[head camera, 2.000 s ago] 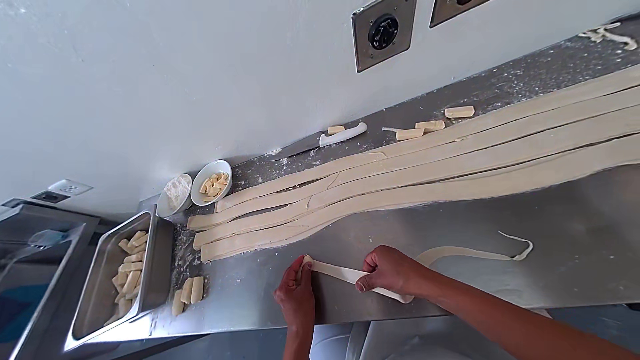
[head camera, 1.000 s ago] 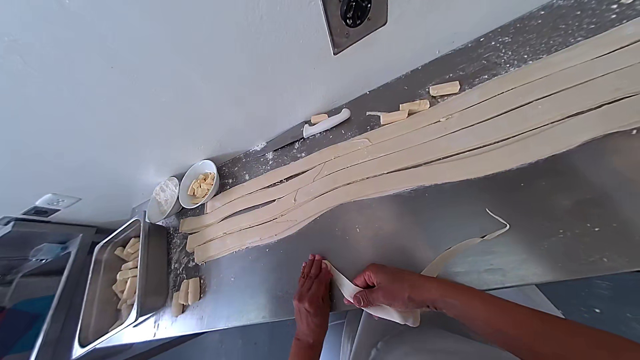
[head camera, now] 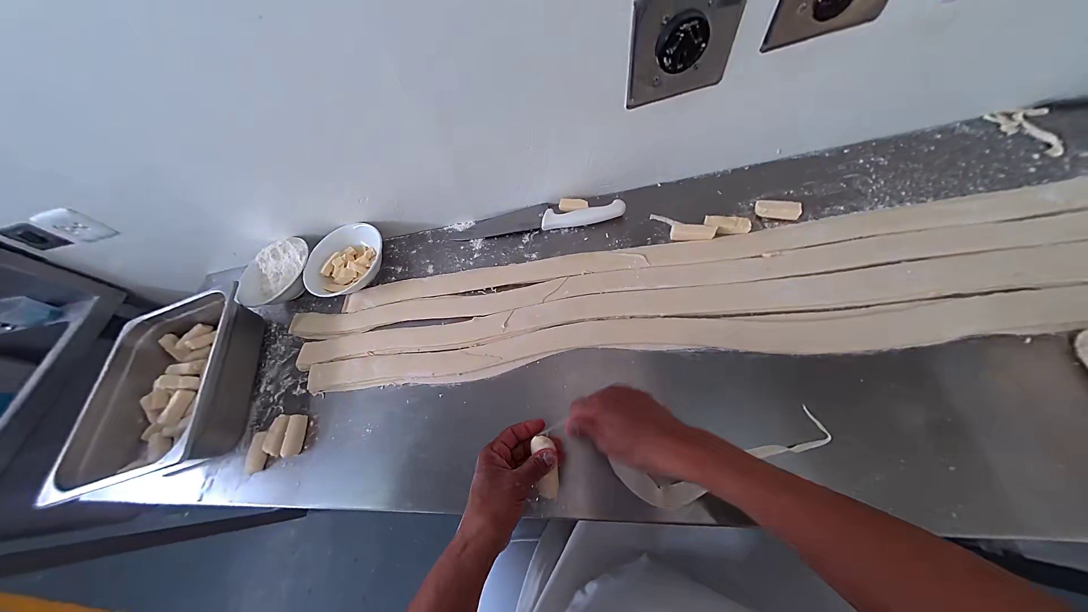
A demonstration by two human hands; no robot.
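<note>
Near the front edge of the steel counter, my left hand (head camera: pixel 510 472) holds a short pale stick wrapped in dough (head camera: pixel 547 478) between thumb and fingers. Just right of it is my right hand (head camera: pixel 625 425), blurred, its fingers by a thin stretch of dough; its exact grip is unclear. A loose dough strip (head camera: pixel 659 491) curves beneath my right wrist and tapers to a thin tail at the right. Behind both hands, several long flat dough strips (head camera: pixel 722 297) lie side by side along the counter.
At left stand a steel pan (head camera: pixel 246 374) of pale sticks, a bowl of flour (head camera: pixel 263 289) and a bowl of pale pieces (head camera: pixel 314 276). Three rolls (head camera: pixel 276 438) lie beside the pan. A white-handled knife (head camera: pixel 582 216) and loose sticks (head camera: pixel 727 224) lie near the wall.
The dough strip was stretched between my hands; now my left hand holds a wrapped stick upright. My right hand has come close beside it.
</note>
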